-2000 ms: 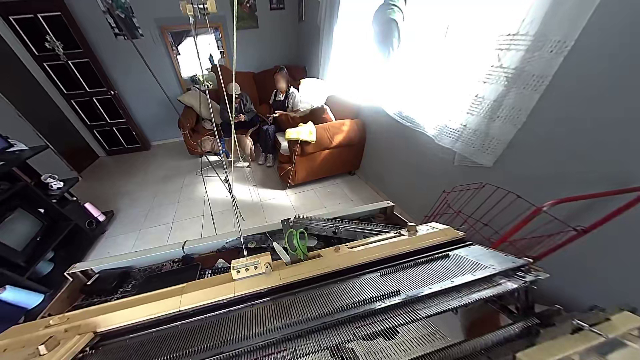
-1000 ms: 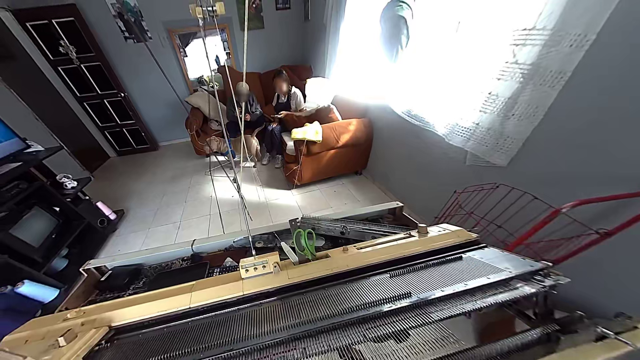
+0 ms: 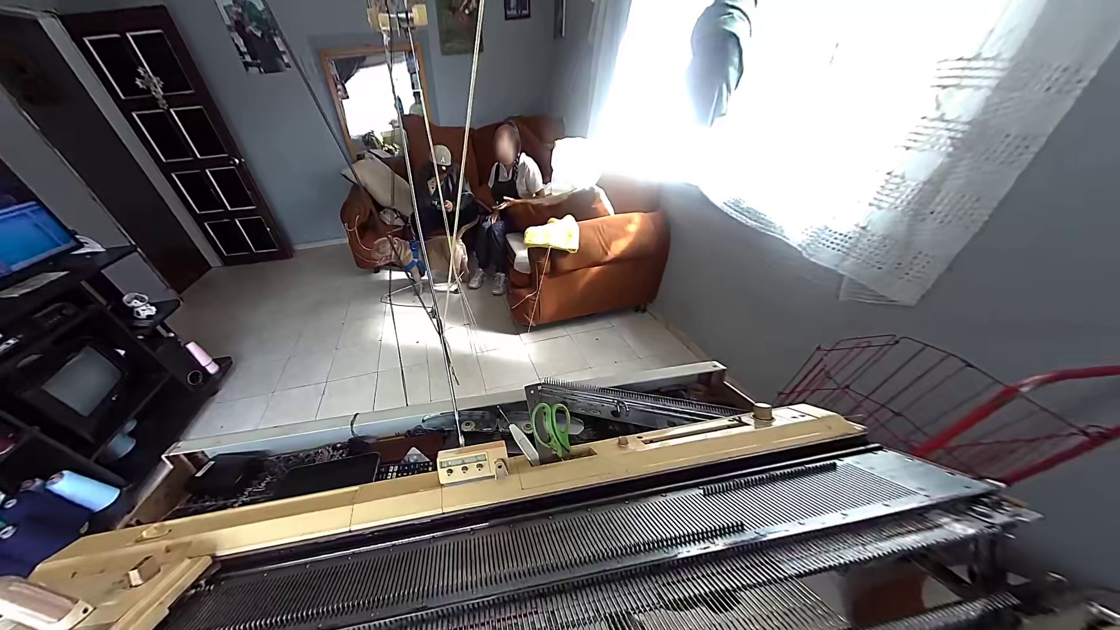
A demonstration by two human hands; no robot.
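Neither my left hand nor my right hand shows in the head view. A flatbed knitting machine spans the lower part, with its metal needle bed [image 3: 490, 560] slanting up to the right. Along its back runs a cream plastic rail [image 3: 306, 516] with a small row counter [image 3: 471, 464] on it. Green-handled scissors [image 3: 551, 427] stand upright behind the rail, beside a white-handled tool [image 3: 523, 444]. Yarn strands rise from near the counter to a tension mast [image 3: 398, 17] at the top.
Two people sit on a brown sofa [image 3: 595, 271] with yellow cloth [image 3: 553, 234] on its arm. A red wire cart [image 3: 875, 385] stands at right. Black shelves [image 3: 105, 350] with a screen are at left, near blue yarn cones [image 3: 83, 490].
The view has shifted slightly to the left, bringing more of the shelves and screen in. Nothing on the machine has plainly moved.
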